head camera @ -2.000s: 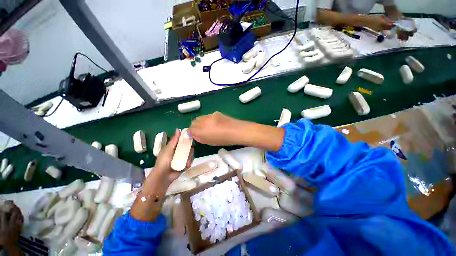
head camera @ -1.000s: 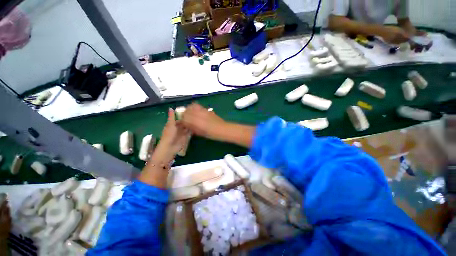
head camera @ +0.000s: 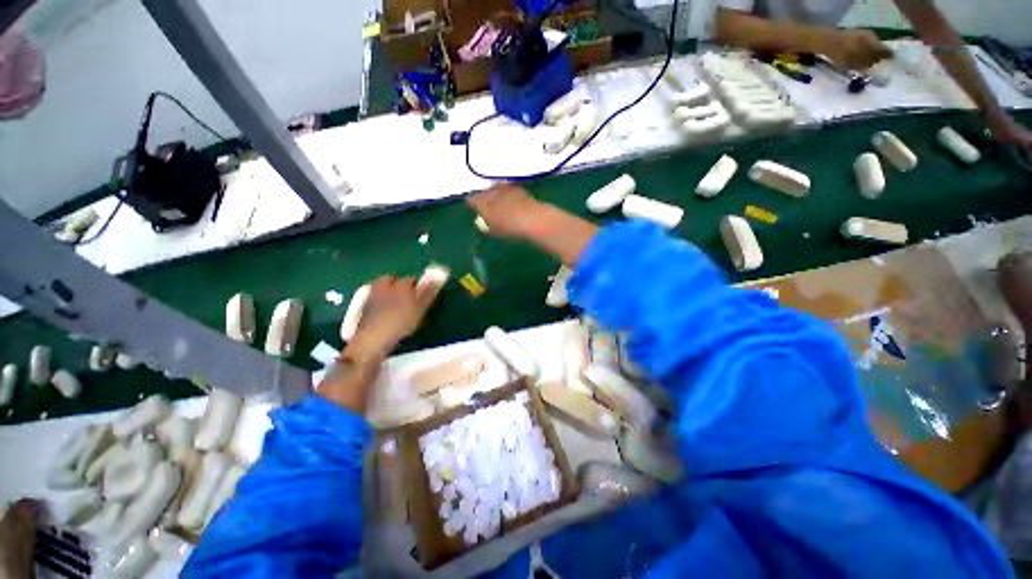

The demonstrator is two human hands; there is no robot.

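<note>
My left hand (head camera: pixel 390 317) is low over the green belt (head camera: pixel 373 260). One cream housing (head camera: pixel 357 311) shows beside its fingers and the end of another (head camera: pixel 432 277) at its fingertips; the grip is hidden. My right hand (head camera: pixel 509 213) reaches over the far side of the belt, with a small part of a cream housing (head camera: pixel 483 224) under its fingers; whether it grips is unclear. The open cardboard box (head camera: pixel 426 509), full of small white parts (head camera: pixel 492 464), is on the bench before me, with housings around it.
More housings lie spaced along the belt, with yellow pieces (head camera: pixel 760 214). A pile of housings (head camera: pixel 136 464) is at left. A grey post (head camera: pixel 147 305) crosses the left side. A brown board (head camera: pixel 894 339) is at right. Another person's hand (head camera: pixel 854 48) is across the belt; an arm (head camera: pixel 962 74) reaches in.
My hands were together on a housing and are now apart, the left lower and the right farther right. Belt housings have shifted left. An arm has appeared at the upper right.
</note>
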